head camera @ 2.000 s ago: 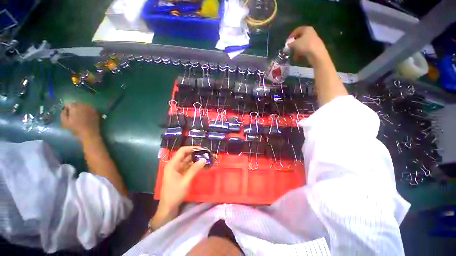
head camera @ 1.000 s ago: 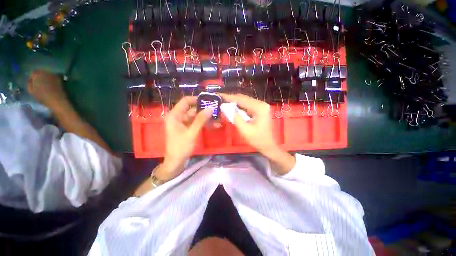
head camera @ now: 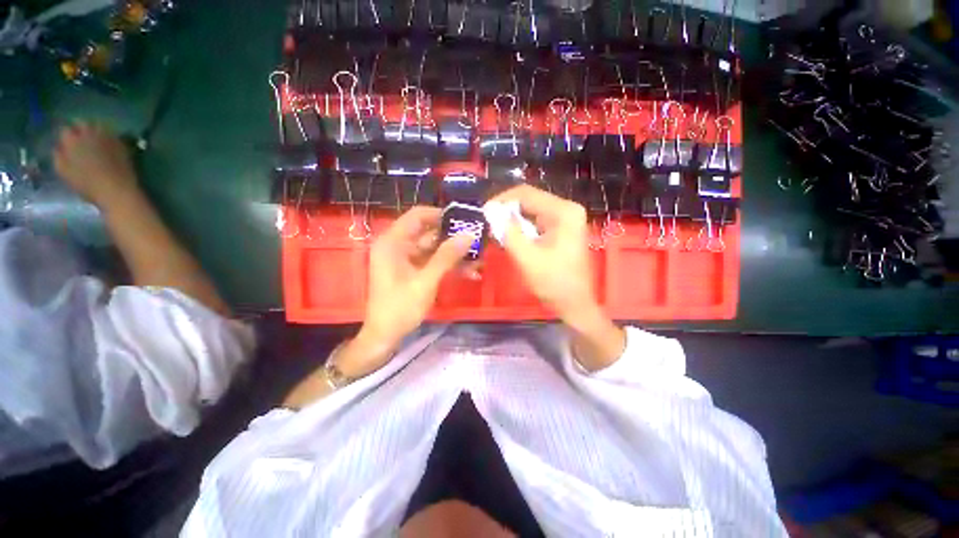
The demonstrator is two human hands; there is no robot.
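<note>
A small dark rounded-square watch body (head camera: 463, 225), its face lit with white marks, is held between the thumb and fingers of my left hand (head camera: 405, 275). My right hand (head camera: 549, 252) pinches a white crumpled wiping cloth (head camera: 510, 227) at the right side of the watch body. Both hands are over the front row of the red compartment tray (head camera: 334, 276). Rows of black binder clips (head camera: 410, 158) with silver wire handles fill the tray's middle and back.
A heap of spare binder clips (head camera: 868, 158) lies right of the tray. Another person's bare hand (head camera: 95, 163) and white sleeve are at the left. Small amber and silver parts (head camera: 95, 55) lie at the upper left. A blue object (head camera: 925, 368) is at the lower right.
Two seconds ago my right hand was at the bottle behind the tray. It has come back beside my left hand with the white cloth. The view has tilted down.
</note>
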